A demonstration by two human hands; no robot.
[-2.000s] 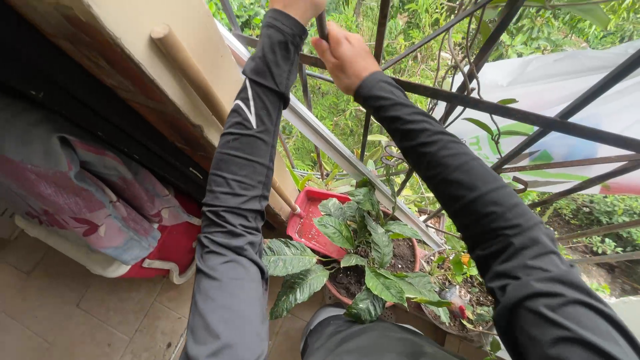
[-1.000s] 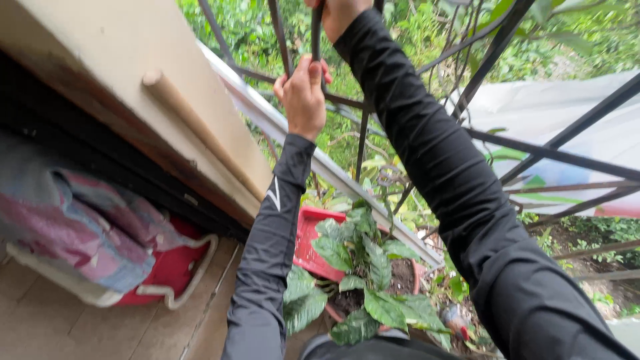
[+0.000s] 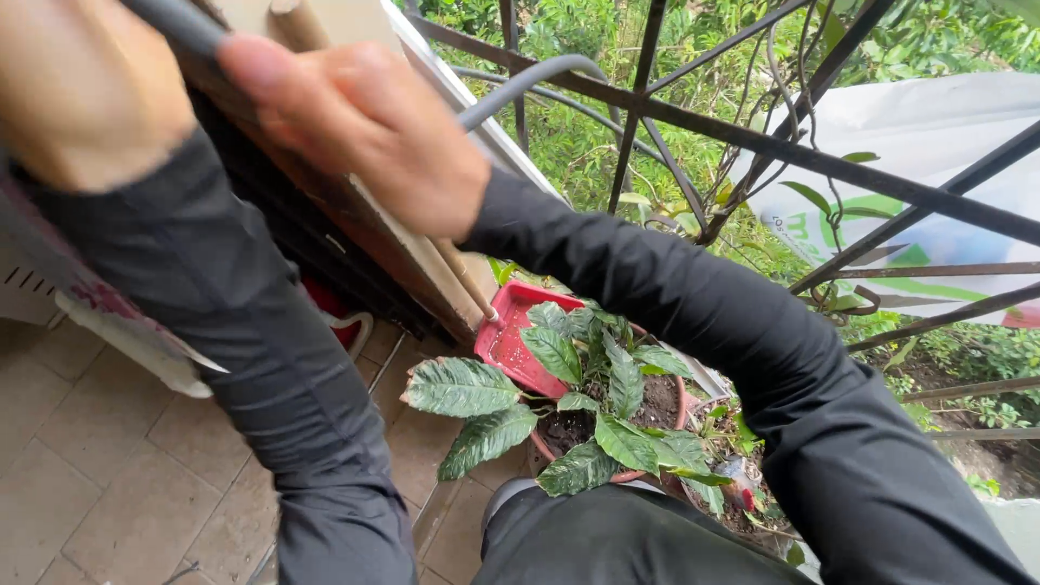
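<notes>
A grey flexible hose loops over a bar of the black metal railing and runs to my hands at the upper left. My right hand, blurred, is closed around the hose. At the top left corner my left hand is beside the hose; its fingers are cut off by the frame edge, so its grip cannot be told. Below my arms a leafy plant grows in a round terracotta-coloured pot. Behind the pot lies a red dustpan with a wooden handle.
The black metal railing crosses the upper right, with vines on it and a white printed sheet beyond. A wall edge stands at the upper left. Below are floor tiles and, right of the pot, another planter with small plants.
Both hands have moved from the railing at the top to the upper left. The grey hose now shows plainly, looped over the railing. The view has shifted.
</notes>
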